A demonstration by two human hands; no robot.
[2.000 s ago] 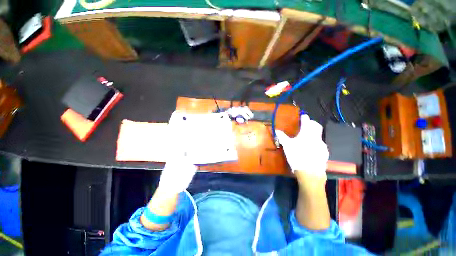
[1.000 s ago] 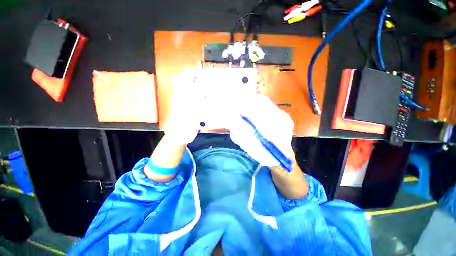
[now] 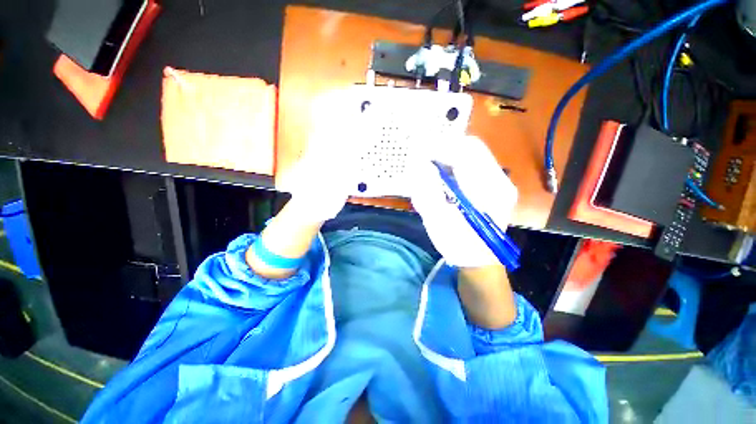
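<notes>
The set-top box (image 3: 398, 141) is underside up, with a grid of vent holes and dark feet, over the orange-brown board (image 3: 323, 50). Its far edge meets the connector block (image 3: 443, 65); whether the plugs are fully seated cannot be told. My left hand (image 3: 319, 157), white-gloved with a blue wrist strap, holds the box's left side. My right hand (image 3: 464, 199), white-gloved, is at the box's right side and also holds a blue marker pen (image 3: 477, 217). Glare hides the fingers of both hands.
An orange-red foam pad (image 3: 217, 120) lies left of the board. Dark boxes on pads sit at far left (image 3: 93, 33) and right (image 3: 646, 174). A remote control (image 3: 684, 203) lies beside the right box. A blue cable (image 3: 557, 132) ends on the board; an orange box (image 3: 738, 166) is far right.
From the first frame, the box moved off the left pad to the connector block, and my right hand came from the blue cable to the box. Since the second frame, the view has shifted.
</notes>
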